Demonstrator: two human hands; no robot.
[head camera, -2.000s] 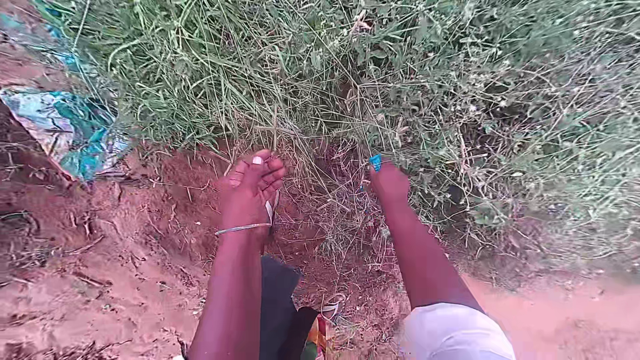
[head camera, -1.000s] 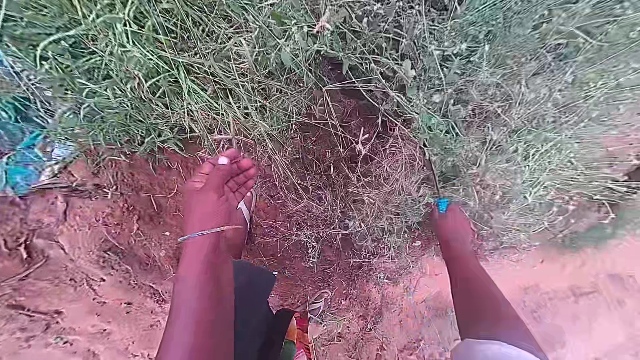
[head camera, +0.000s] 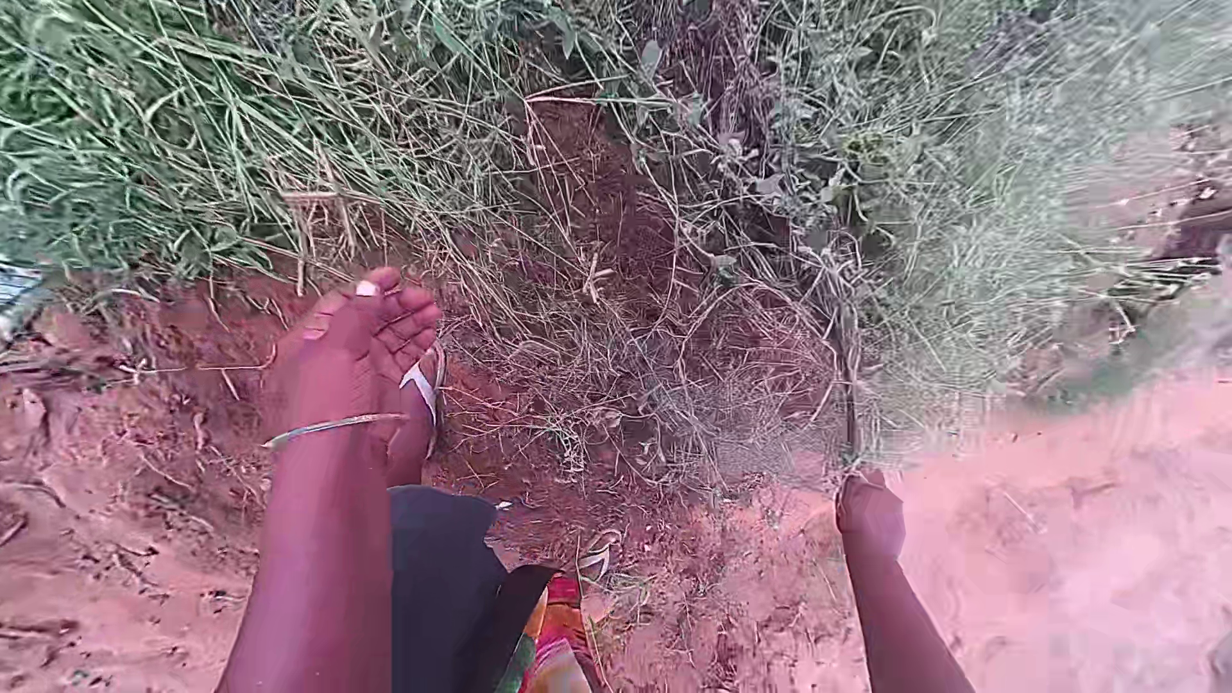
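My left hand (head camera: 361, 332), with a thin bracelet (head camera: 337, 426) at the wrist, is held palm up over the edge of the grass, fingers slightly curled and nothing in them. My right hand (head camera: 869, 510), at the lower right, is closed around the near end of a thin dark tool (head camera: 849, 395). The tool reaches up into the weeds, where stems hide its far end, so its kind cannot be told. Cut or dry grass (head camera: 616, 404) lies tangled on the soil between the hands.
Green grass (head camera: 173, 125) and leafy weeds (head camera: 818, 154) stand across the upper part. Reddish bare soil (head camera: 115, 577) runs along the near side. A sandalled foot (head camera: 419, 395) is beside my left hand, and dark and colourful cloth (head camera: 558, 635) hangs at the bottom.
My right hand has moved right and back from the weeds, away from my left hand. The left hand stays palm up near the grass edge. The view has shifted.
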